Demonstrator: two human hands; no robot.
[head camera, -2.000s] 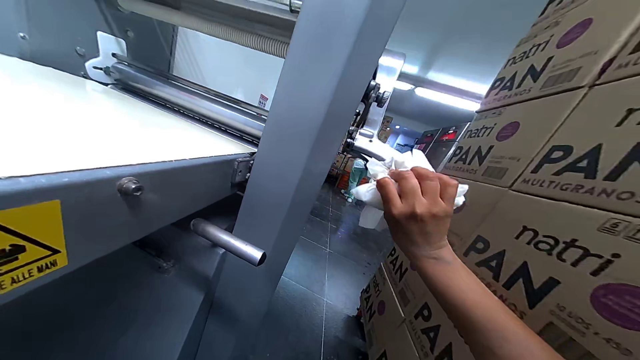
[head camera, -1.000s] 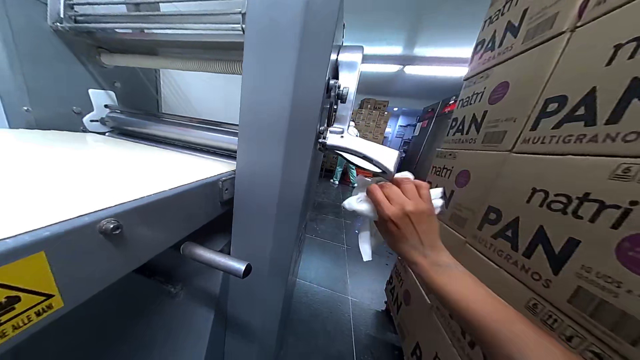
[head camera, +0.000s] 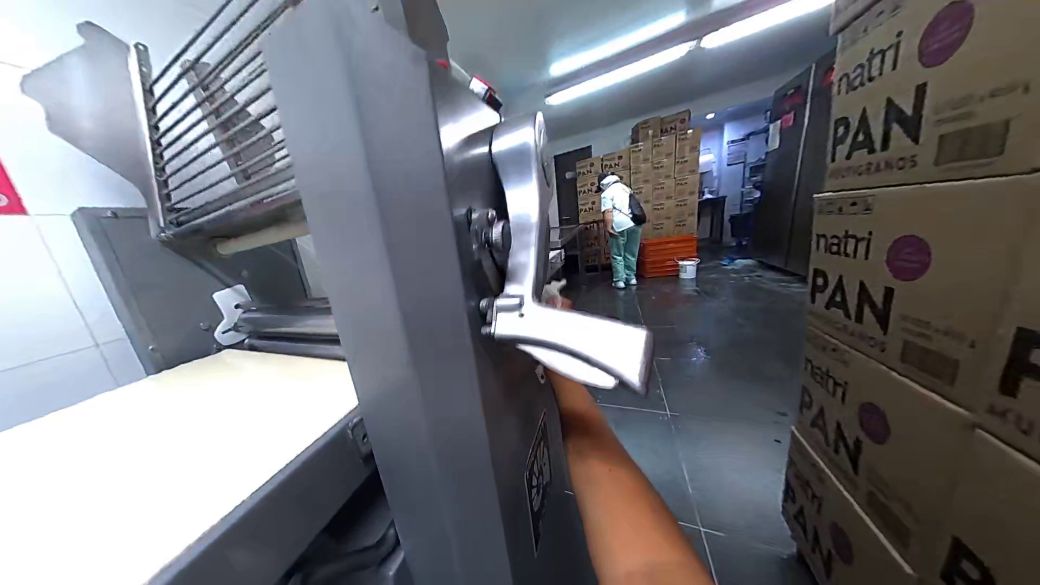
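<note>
My right forearm reaches up along the side of a grey metal dough sheeter (head camera: 357, 244). Only a bit of my right hand (head camera: 559, 301) shows behind the sheeter's metal lever handle (head camera: 577, 335); its fingers are mostly hidden. A small piece of white cloth (head camera: 554, 288) shows just above the hand, and how it is held cannot be seen. The sheeter's pale conveyor belt (head camera: 203, 447) lies at the left, with a metal roller (head camera: 288, 322) at its far end and a wire guard (head camera: 219, 122) above. My left hand is out of view.
Stacked cardboard boxes (head camera: 918, 268) rise close on the right. A dark tiled floor (head camera: 691, 390) runs between them and the sheeter. Farther back, a person (head camera: 621, 223) stands by orange crates (head camera: 666, 252), more boxes and a white bucket (head camera: 687, 268).
My right hand has moved from in front of the lever handle to behind it, beside the machine. The view has shifted markedly toward the sheeter's side and the room beyond.
</note>
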